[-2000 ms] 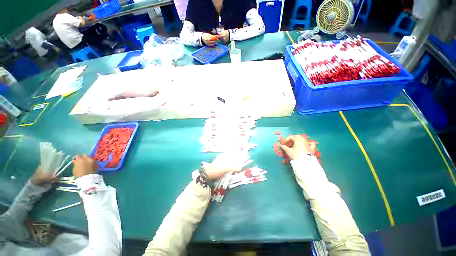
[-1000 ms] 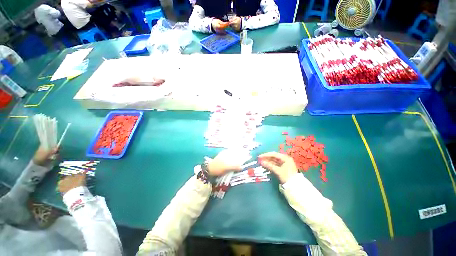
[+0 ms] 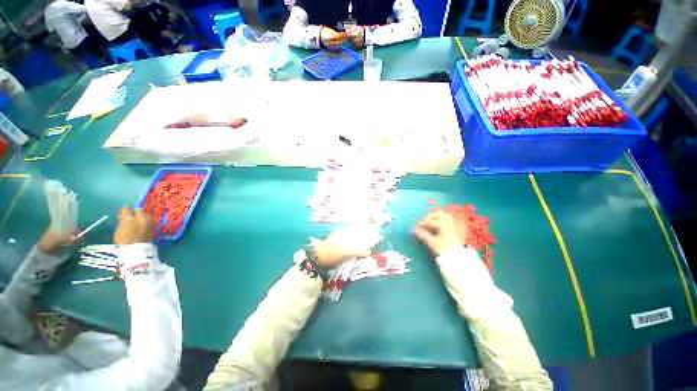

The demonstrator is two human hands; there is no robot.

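My left hand (image 3: 345, 246) is closed around a bunch of white sticks, washed out by glare. White sticks with red sections (image 3: 374, 265) lie on the table just below and right of it. More red-and-white sticks (image 3: 351, 195) lie in a heap beyond it. My right hand (image 3: 442, 231) is at the left side of a loose pile of small red pieces (image 3: 479, 229) and covers part of it. Its thumb and fingertips are close together; whether a piece is between them is too small to tell.
A long white block (image 3: 306, 114) lies across the table. A large blue bin (image 3: 546, 149) of red-and-white sticks stands at far right. A neighbour's hand (image 3: 135, 226) is beside a blue tray (image 3: 200, 200) of red pieces. Another person's hands (image 3: 344, 37) are opposite.
My right hand has moved from beside my left hand rightward to the red pile. My left hand stays in place. The neighbour's near hand has moved up to the blue tray.
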